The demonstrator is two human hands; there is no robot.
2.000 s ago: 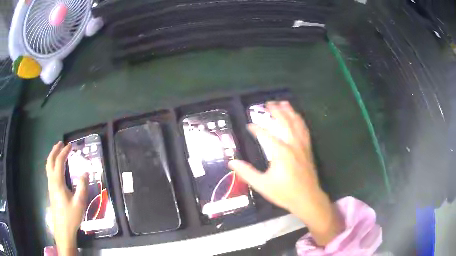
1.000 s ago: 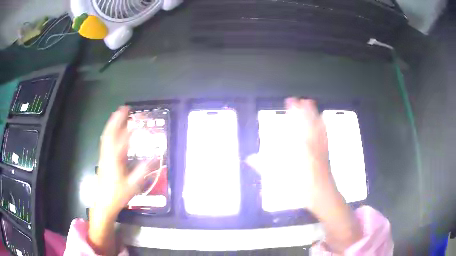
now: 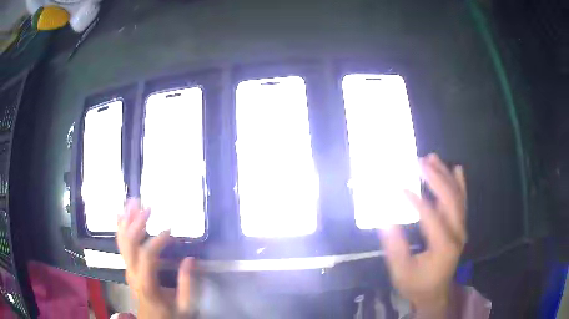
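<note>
Four phones lie side by side in a black four-slot tray (image 3: pixel 219 156), all with glaring white screens: the far left phone (image 3: pixel 103 168), the second phone (image 3: pixel 174 162), the third phone (image 3: pixel 276 156) and the far right phone (image 3: pixel 380 149). My left hand (image 3: pixel 150 261) is at the near edge, fingertips over the lower gap between the first two phones. My right hand (image 3: pixel 430 237) is at the lower right corner of the far right phone, fingers spread. Both hands hold nothing. The glare hides screen detail, and whether fingertips touch is unclear.
A white strip (image 3: pixel 274 264) runs along the tray's near edge. Part of a white fan (image 3: pixel 86 14) with a yellow-orange ornament (image 3: pixel 52 19) is at the top left. Dark trays (image 3: pixel 5 156) line the left edge. Pink clothing (image 3: pixel 59 293) shows at the lower left. A green line (image 3: pixel 504 93) runs down the right.
The far left screen has turned from a reddish picture to white. Earlier, the second screen was black and the others showed pictures. Both hands have moved down toward the tray's near edge. The view has shifted.
</note>
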